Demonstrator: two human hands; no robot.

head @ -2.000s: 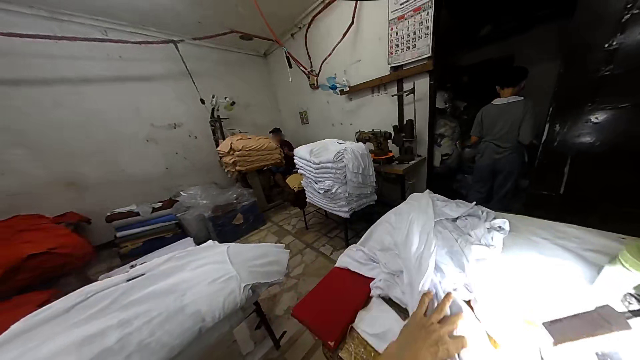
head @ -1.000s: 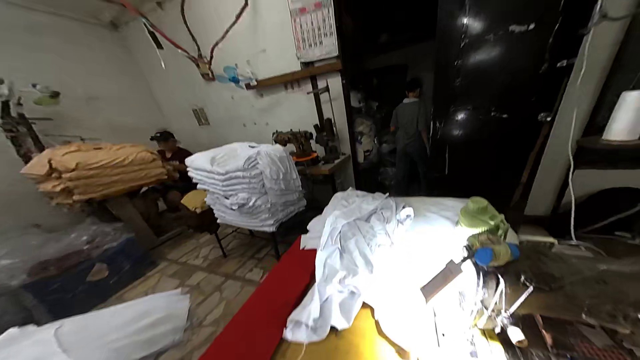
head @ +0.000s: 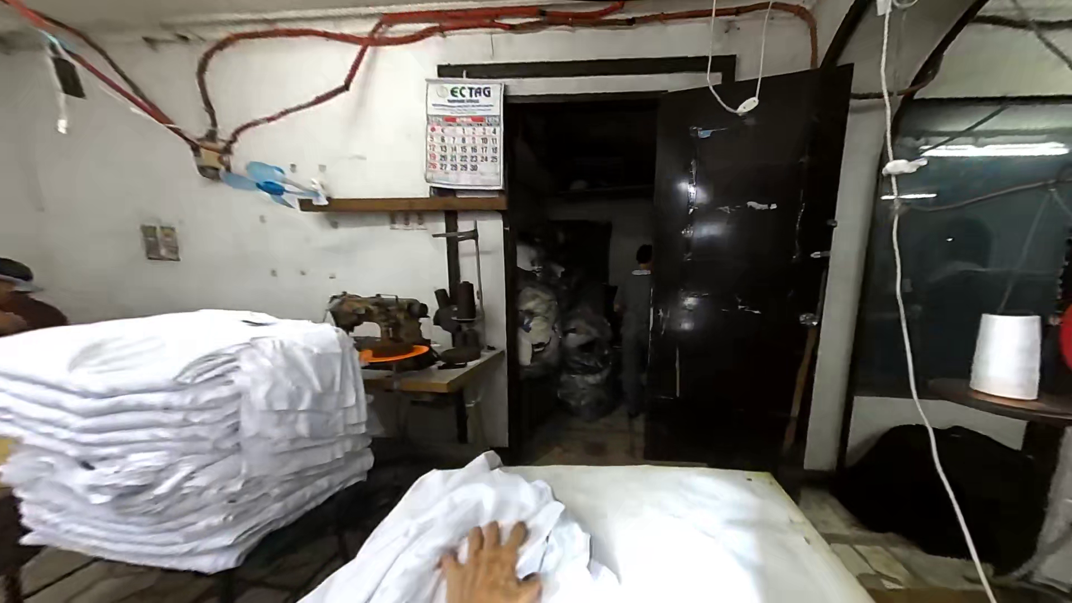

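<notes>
At the bottom centre one bare hand, which looks like my left hand (head: 490,565), rests palm down on a crumpled white cloth (head: 469,502). Its fingers are spread over the folds, and the wrist runs off the lower edge. Under the cloth lies a white-topped table (head: 712,511), brightly lit on its right part. My right hand is out of view. Left of the table stands a tall stack of folded white garments (head: 193,419).
A sewing machine (head: 381,318) stands on a small table (head: 469,373) by the wall. A person (head: 638,318) is in the dark doorway, partly behind the black door (head: 745,276). Another person (head: 29,306) sits at the far left. A white thread cone (head: 1005,356) stands at right.
The view has swung right and now sits closer to the doorway. The hand, not visible one second ago, is on the white cloth. The person in the doorway is now partly hidden by the door.
</notes>
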